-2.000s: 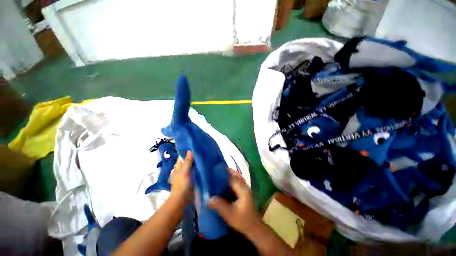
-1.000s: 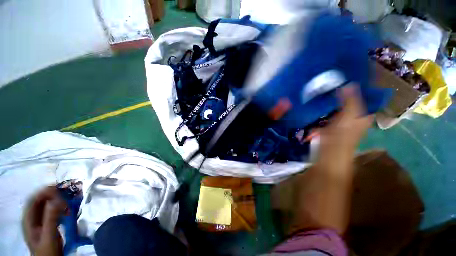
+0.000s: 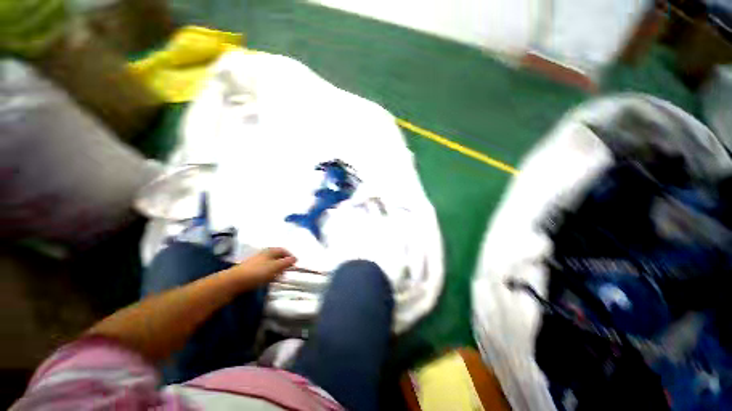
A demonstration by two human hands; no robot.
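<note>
My left hand (image 3: pixel 269 263) is over the near edge of the white woven sack (image 3: pixel 265 120), between my knees. Its fingers are close together; the blur hides whether they grip anything. My right hand is out of the picture. A small blue plush piece (image 3: pixel 327 197) with a dark cord at its top lies on the sack, beyond my hand. Another small blue plush piece (image 3: pixel 201 215) is partly seen by my left knee.
An open white bulk sack (image 3: pixel 522 233) stands at right, full of blue and black bags (image 3: pixel 634 305). A yellow card (image 3: pixel 445 385) lies by a brown box near my right knee. A stuffed white sack (image 3: pixel 64 160) is at left, a yellow sack (image 3: pixel 189 60) beyond.
The view has swung back left from the bulk sack. The large blue plush bag is no longer in my hands. My right hand has left the picture; my left hand is now between my knees.
</note>
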